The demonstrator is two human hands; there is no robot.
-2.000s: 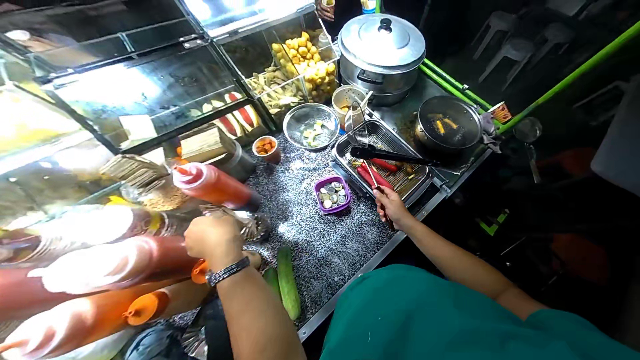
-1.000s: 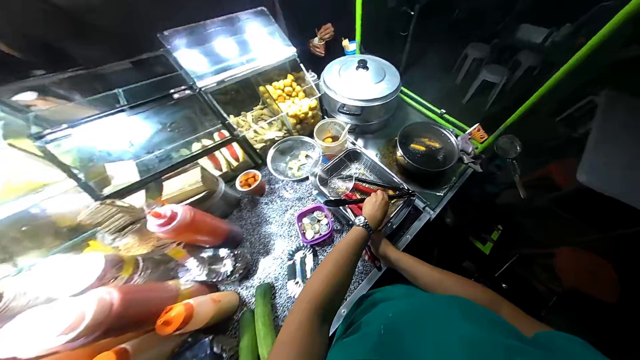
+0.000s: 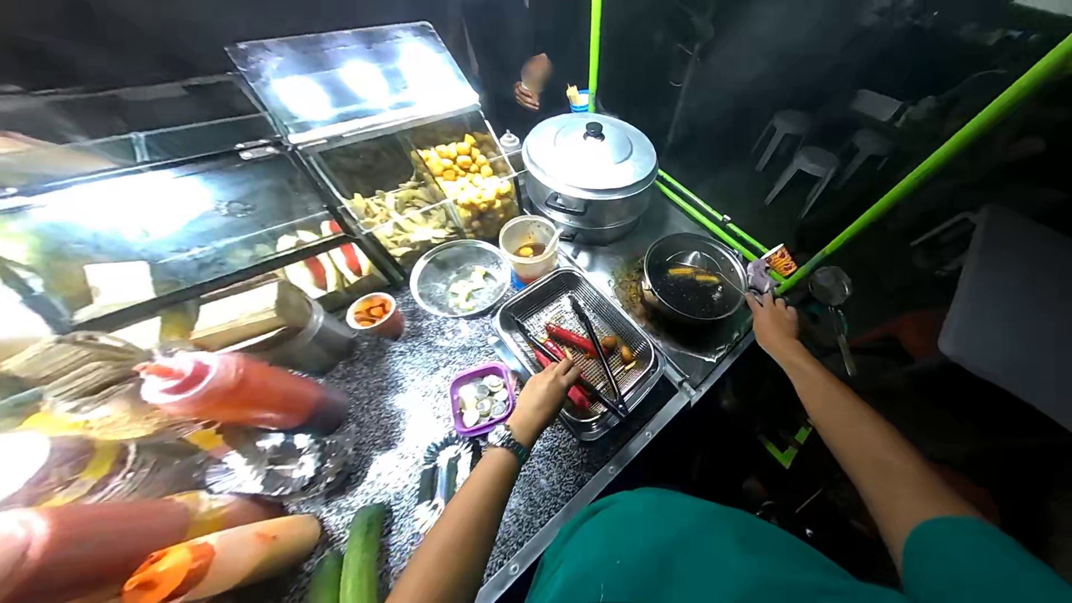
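Note:
My left hand, with a bracelet or watch on its wrist, reaches over the near left side of a metal tray with a mesh basket. Its fingers are at red hotdogs and black tongs; whether they grip anything is unclear. My right hand is at the right edge of a frying pan, its fingertips on a greyish cloth by the handle side. Dark oil in the pan holds yellow pieces and a wire skimmer.
A lidded steamer pot stands behind the tray. Left of it are a bowl, a sauce tub and a purple coin box. Sauce bottles lie left, cucumbers near the front. A green pole slants at right; another person's hand shows behind.
My right hand has moved from beside the tray to the pan's right edge. My left hand, earlier near the sauce bottles, came over the tray and remains there. The tongs now lie at a different angle.

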